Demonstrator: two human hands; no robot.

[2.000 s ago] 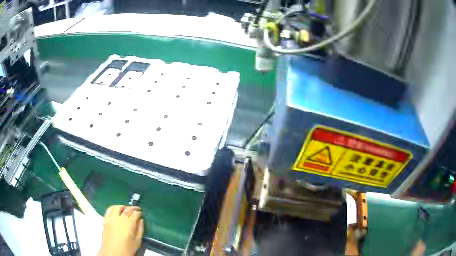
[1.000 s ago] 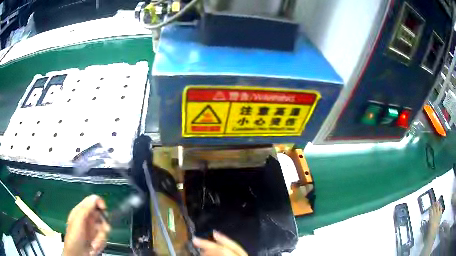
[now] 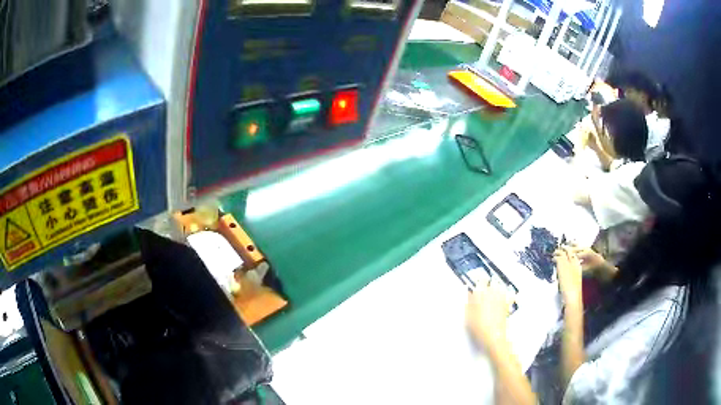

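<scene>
A black phone frame [image 3: 466, 255] lies on the white bench right of centre. My right hand [image 3: 486, 312] reaches in from the bottom edge, with its fingers on the frame's lower part, over its open window. The fingertips are blurred. My left hand is out of the picture. The press fixture's shiny black cover [image 3: 166, 332] is at the lower left, below the blue press head housing [image 3: 71, 119] with its yellow-red warning label.
The control box [image 3: 292, 71] shows green and red lit buttons. An orange-brown side block [image 3: 245, 237] stands beside the cover. More frames lie on the belt [image 3: 340, 229] and bench. Black parts [image 3: 541, 251] lie by a neighbour's hands [image 3: 571, 265]. People sit at right. An orange object [image 3: 482, 88] is behind.
The view has swung right. My right hand has moved from the press fixture to the phone frame on the bench. My left hand has gone out of view.
</scene>
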